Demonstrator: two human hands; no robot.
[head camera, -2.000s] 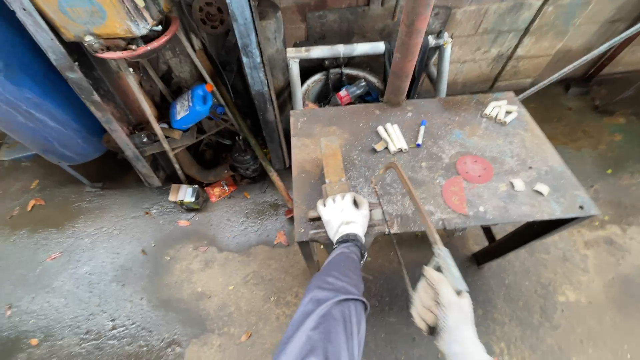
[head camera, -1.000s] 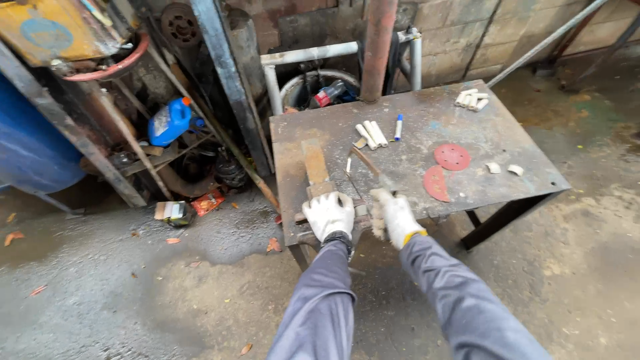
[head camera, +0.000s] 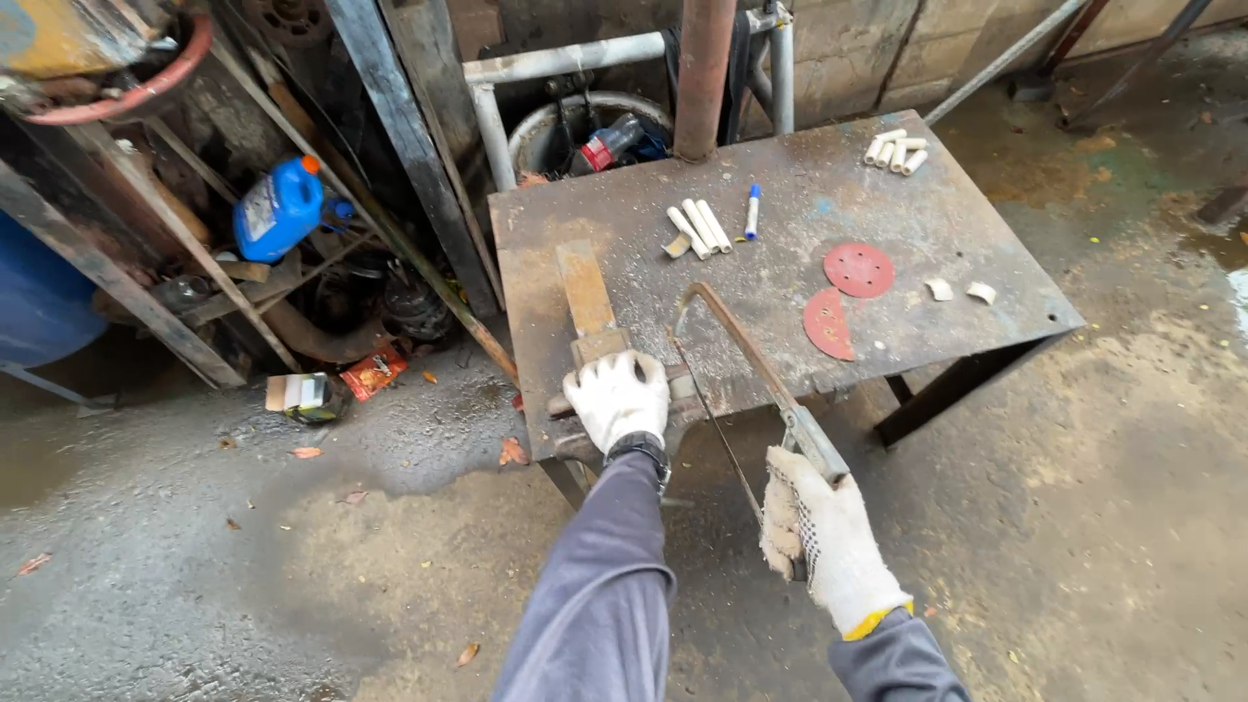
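Observation:
Gloved in white, my left hand (head camera: 620, 398) rests on the bench vise (head camera: 600, 343) at the front left edge of the steel table (head camera: 624, 219); its fingers hide what they touch. My right hand (head camera: 824, 526), also gloved, is closed around the handle of a hacksaw (head camera: 743, 346). The saw's frame slants up and left over the table's front edge, its blade just right of my left hand. Behind the saw lie several short white pipe pieces (head camera: 700, 229) and a marker with a blue cap (head camera: 753, 212). Red sanding discs (head camera: 859, 270) lie right of the saw.
More white pipe pieces (head camera: 895, 152) are at the table's back right, and two curved offcuts (head camera: 981, 292) near its right end. A rusty post (head camera: 704, 78) stands at the back edge. Left of the table are a leaning pole (head camera: 439, 283), a blue jug (head camera: 279, 210) and a small carton (head camera: 304, 395) on wet ground.
My right hand with the hacksaw was forward by the table a second ago and is now drawn back toward me. My left hand has stayed at the vise.

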